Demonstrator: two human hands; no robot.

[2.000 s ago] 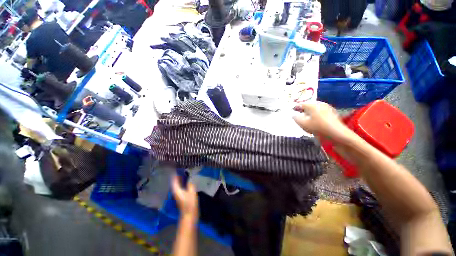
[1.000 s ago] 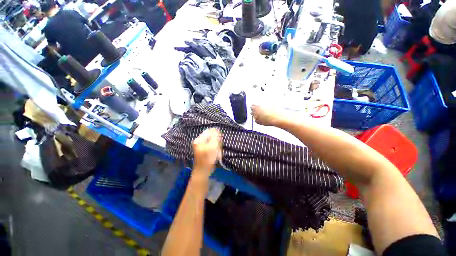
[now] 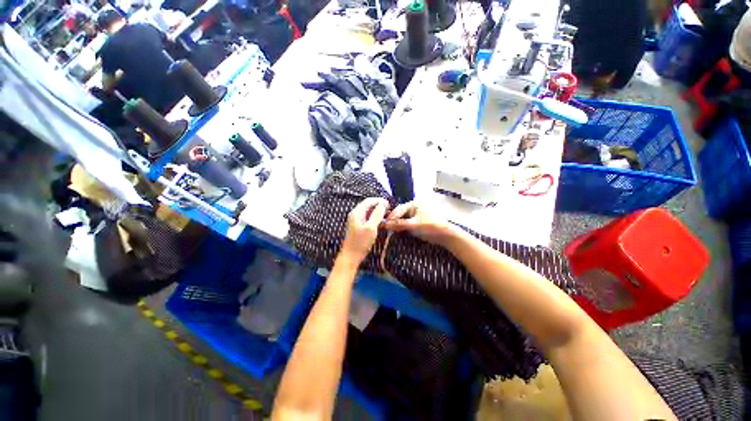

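Note:
A dark brown bundle with thin pale stripes (image 3: 325, 218) lies along the front edge of the white machine table (image 3: 445, 90), its right end hanging over the edge. A narrow pale tie strip (image 3: 385, 253) runs around its middle. My left hand (image 3: 365, 229) and my right hand (image 3: 412, 222) meet over the bundle, fingers pinched on the strip's ends. The fingertips are small and partly hidden by the hands.
A white sewing machine (image 3: 506, 99), a dark thread cone (image 3: 399, 177), grey cut pieces (image 3: 350, 111) and red-handled scissors (image 3: 537, 184) are on the table. A red stool (image 3: 659, 251) and a blue crate (image 3: 630, 185) stand right. A person in dark clothes (image 3: 136, 62) is at the upper left.
Both hands have come together over the bundle's middle, where the strip now shows around it. Earlier they were apart, the left in front and the right near the scissors.

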